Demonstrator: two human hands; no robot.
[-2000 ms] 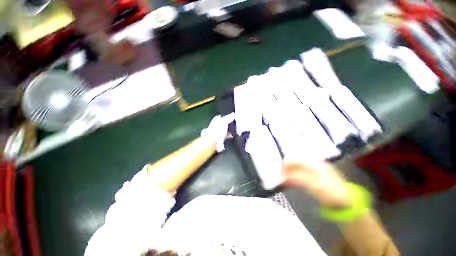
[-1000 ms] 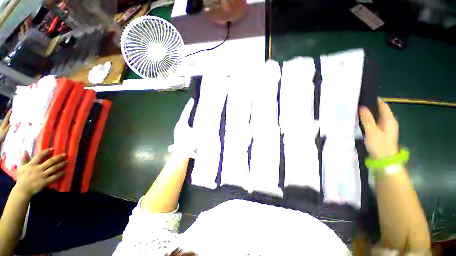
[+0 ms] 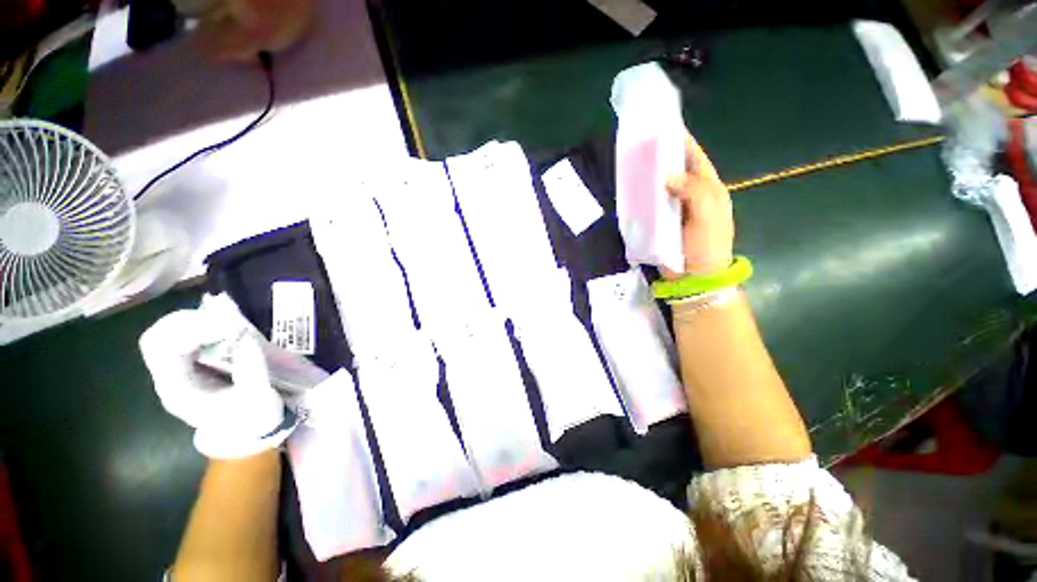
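Note:
A black tray (image 3: 252, 273) lies in front of me with two rows of whitish bags (image 3: 426, 438). My bare right hand (image 3: 703, 216) holds a bagged unit (image 3: 650, 188), pinkish through the bag, raised at the tray's back right. Below it a label card (image 3: 572, 197) shows in a bare tray pocket. My gloved left hand (image 3: 216, 370) is at the tray's left edge, curled around the end of a whitish bagged item (image 3: 276, 362); its fingertips are partly hidden. Another label card (image 3: 293, 317) lies in the back left pocket.
A white fan (image 3: 51, 222) stands at the left by a white board (image 3: 330, 125) with a black cable. Loose white bags (image 3: 897, 71) lie on the green surface (image 3: 841, 216) at the far right. Part of a person shows at the top left.
Both hands have left the tray's sides and each now holds a bagged item. Two outer back pockets now show labels. The view has turned right; the stacked red trays and coworker's hands are out of view.

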